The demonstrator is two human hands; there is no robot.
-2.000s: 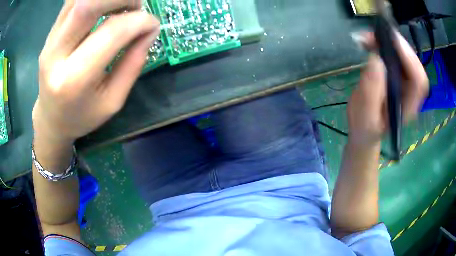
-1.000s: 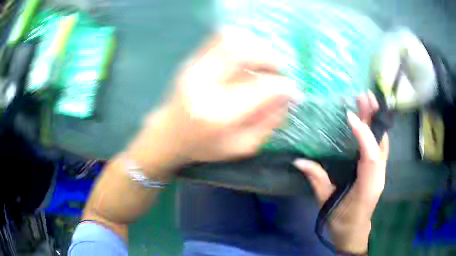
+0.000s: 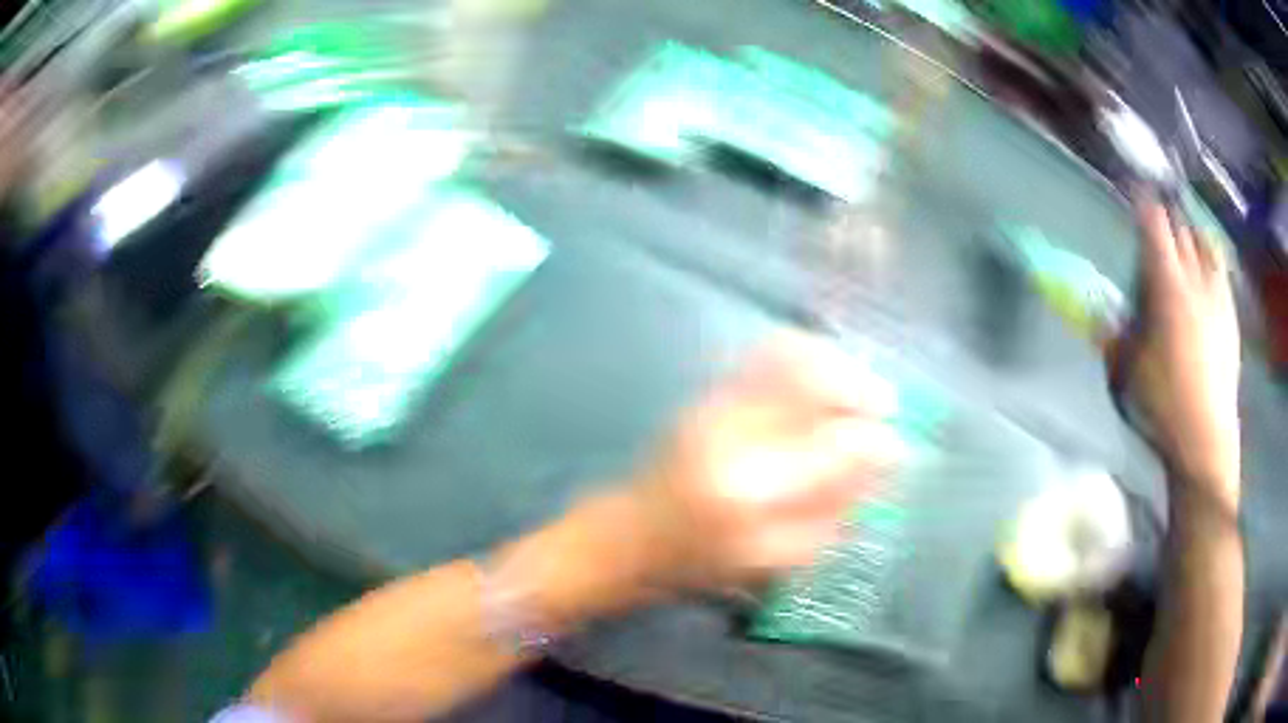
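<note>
The view is strongly blurred. My left hand [image 3: 770, 466] is over a green circuit board [image 3: 833, 586] at the bench's near side, its fingers bent together; whether it holds anything is hidden by blur. My right hand [image 3: 1187, 339] is stretched out at the far right, fingers pointing away, beside a small green board with a yellow edge [image 3: 1074, 283]. No soldering iron can be made out in it. The round cream tub [image 3: 1066, 534] stands left of my right forearm.
Bright green boards [image 3: 410, 311] lie on the bench at left, and more boards [image 3: 749, 113] lie farther off. A yellowish sponge tray [image 3: 1081, 647] is below the tub. A blue stool [image 3: 120, 565] is at lower left. Blurred items line the far right edge.
The view has swung, showing more of the bench. My right hand has moved away from the near board and reaches far forward. My left hand remains over the near board.
</note>
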